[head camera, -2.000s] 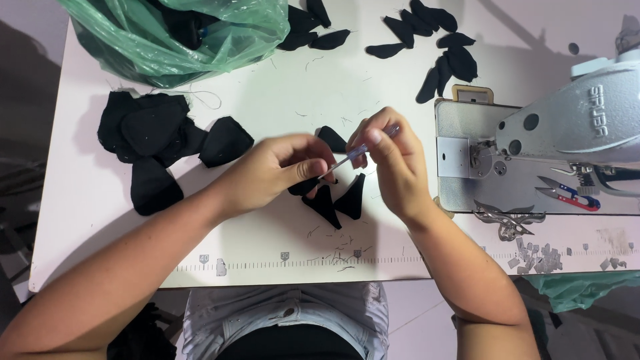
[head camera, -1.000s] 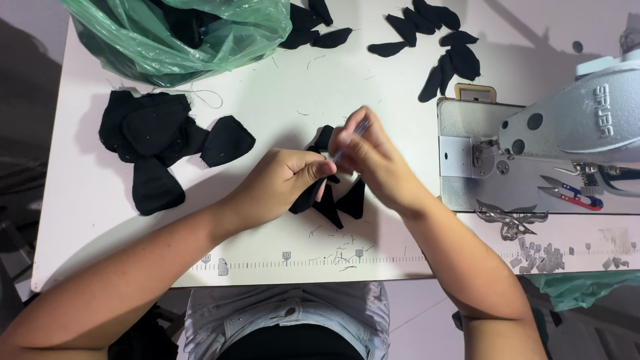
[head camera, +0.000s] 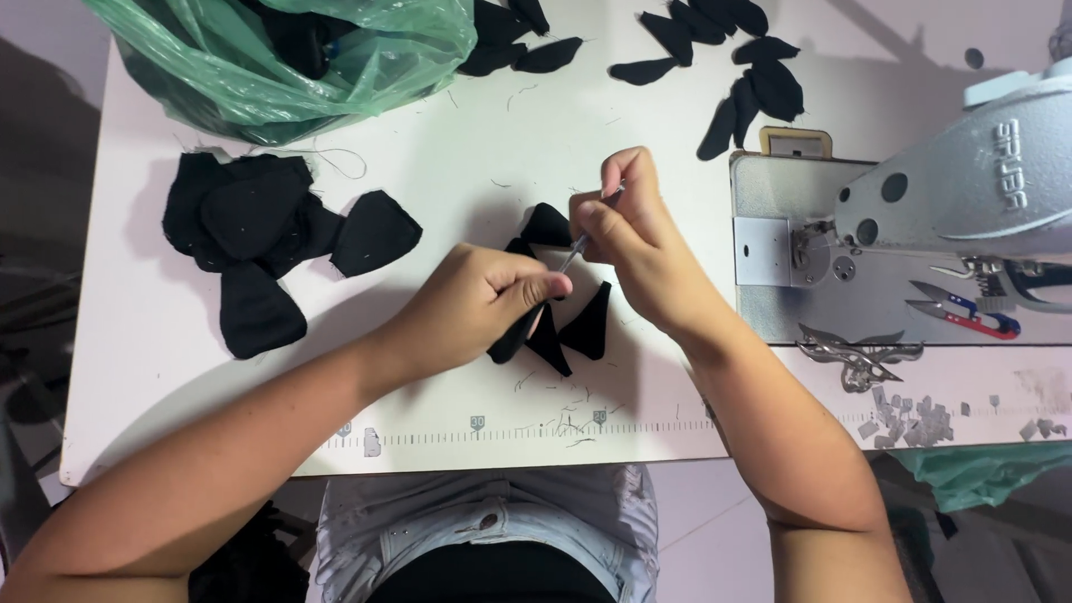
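My left hand (head camera: 486, 306) pinches a small black fabric piece (head camera: 510, 342) between thumb and fingers. In my right hand (head camera: 641, 243) is a thin metal tool (head camera: 578, 249), its lower end at my left thumb; its exact kind is hard to tell. Under and beside my hands lie several small black fabric pieces (head camera: 590, 327) on the white table (head camera: 402, 314). To the left is a pile of larger black fabric pieces (head camera: 251, 205), with one piece (head camera: 377, 233) at its right side. My left fingertips are partly hidden behind the thumb.
A green plastic bag (head camera: 394, 63) holding dark items stands at the back left. Black cut pieces (head camera: 775, 84) lie at the back. On the right are a Siruba sewing machine (head camera: 955, 176), thread snips (head camera: 963, 310), metal parts (head camera: 858, 356) and small grey bits (head camera: 913, 419). A ruler scale runs along the front edge.
My right hand has moved a little away from my left, and more of the metal tool shows between them than one second ago. The left hand stays near the same place.
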